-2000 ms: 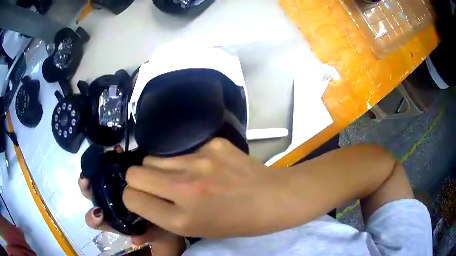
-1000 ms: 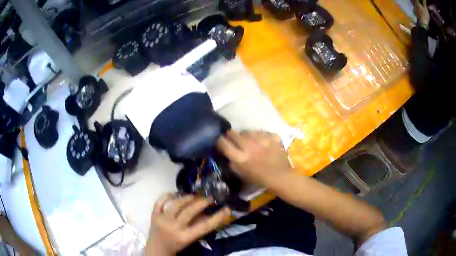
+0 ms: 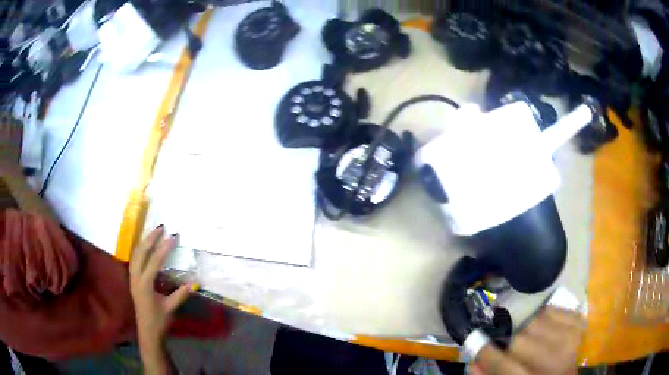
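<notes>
The white casing [image 3: 491,168] with its black rounded body [image 3: 524,245] lies at right on the pale mat, a white bar sticking out at its upper right. The open black camera housing [image 3: 480,300], with coloured wires inside, is just below the body. My right hand [image 3: 535,344] is at the housing's lower edge, blurred and cut off by the frame. A small white piece shows at its fingertips; its grip is unclear. My left hand [image 3: 158,282] is over the bench's near left edge, fingers apart and empty, beside a thin yellow-tipped tool [image 3: 224,299].
A black LED-face module [image 3: 315,111] and a board-side module [image 3: 365,174] with a looped black cable lie left of the casing. Several more black modules stand along the back. A white sheet [image 3: 242,183] covers the left bench. A person in red clothing [image 3: 95,300] is at lower left.
The view has swung left. My left hand has let go of the black housing and moved far left. My right hand has moved from beside the black body to the housing's lower edge.
</notes>
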